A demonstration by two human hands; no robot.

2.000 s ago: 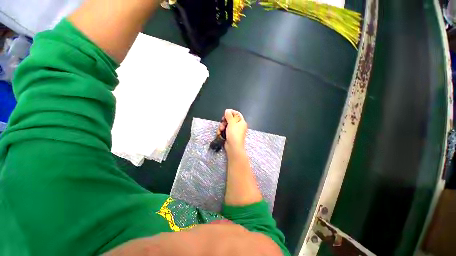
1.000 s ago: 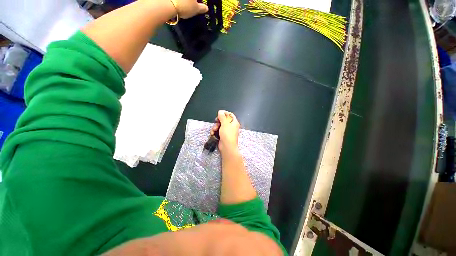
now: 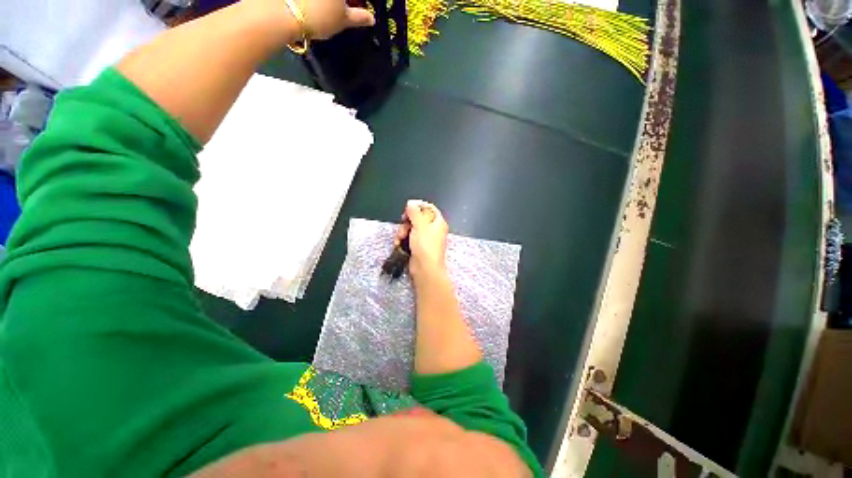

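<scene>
My right hand (image 3: 427,235) is closed around a small black part (image 3: 396,260) above the silvery-white textured sheet (image 3: 458,303). The part's dark end sticks out below the fist; the rest is hidden. My left hand (image 3: 327,16), with a gold bracelet at the wrist, is at the top edge beside the black open bin (image 3: 355,70). One finger points over the bin. The other fingers are hidden, so I cannot tell whether it holds anything.
A stack of white sheets (image 3: 276,187) lies left of the mat on the dark green bench (image 3: 495,159). Yellow-green wires (image 3: 570,25) lie at the far side. A chipped white metal frame (image 3: 635,224) and a green conveyor (image 3: 719,233) are on the right.
My left hand, almost out of view at first, now shows beside the bin and has shifted slightly left over the last second. My right hand stays closed on the black part above the mat.
</scene>
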